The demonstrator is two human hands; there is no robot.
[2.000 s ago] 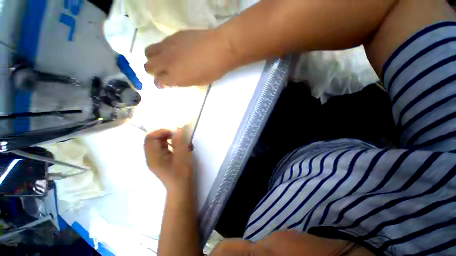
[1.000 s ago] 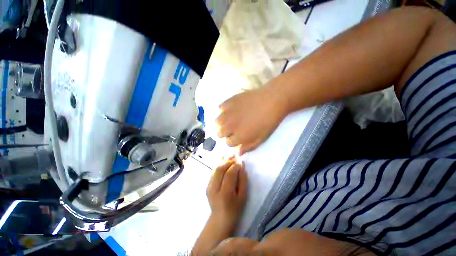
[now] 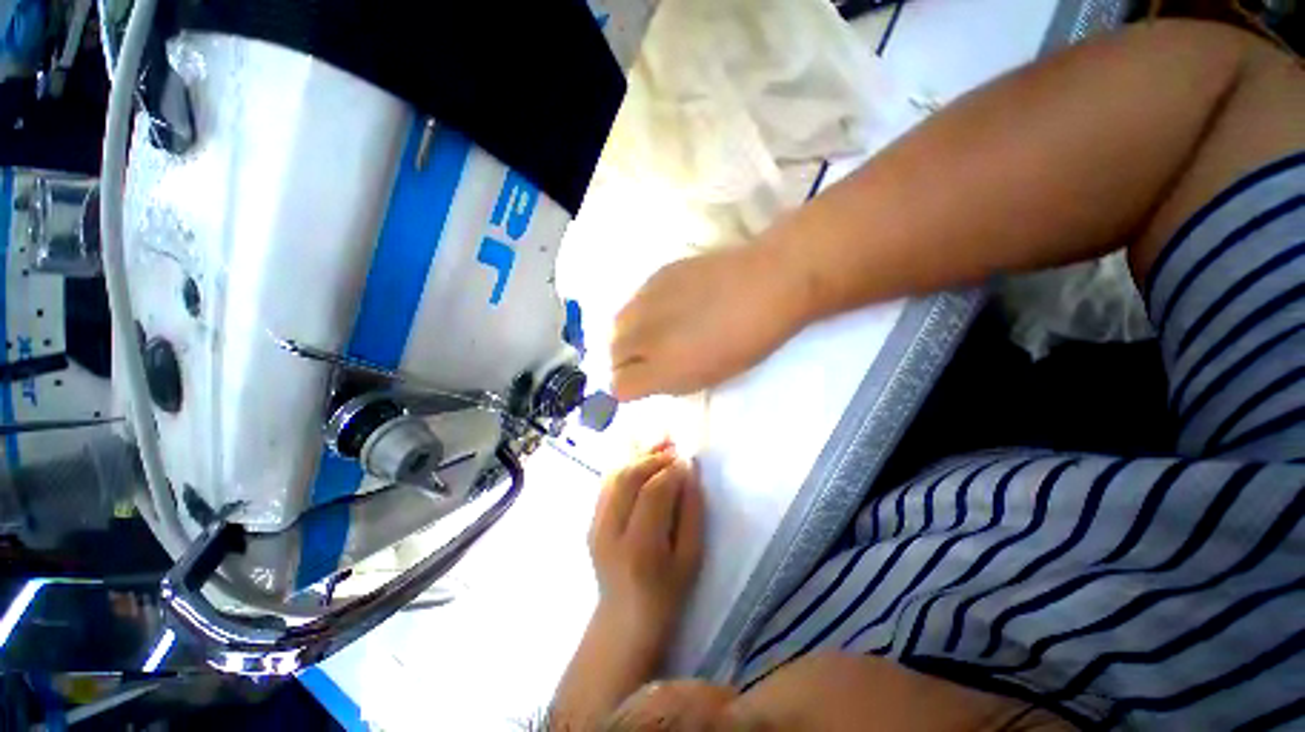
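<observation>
The view is turned sideways, with the white and blue sewing machine head [image 3: 308,286] on the left. A thin pale fabric piece [image 3: 690,421] shows faintly in the glare beside the needle area and is mostly washed out. My right hand [image 3: 709,322], the upper one, lies with curled fingers close beside the small grey knob [image 3: 598,411]; what is under its fingertips is hidden. My left hand [image 3: 647,522], the lower one, has its fingers drawn together at the fabric's near edge. The needle and presser foot cannot be made out clearly.
A crumpled cream fabric pile [image 3: 730,107] lies beyond my right hand. A curved shiny metal arm [image 3: 387,608] stands in front of the machine head. The white table has a grey ruler-marked edge [image 3: 844,443] near my striped clothing. A dark screen [image 3: 86,622] is at lower left.
The view has swung, showing more of the machine head. My hands were well apart and came close together; since the last earlier frame my right hand has shifted slightly away from my left.
</observation>
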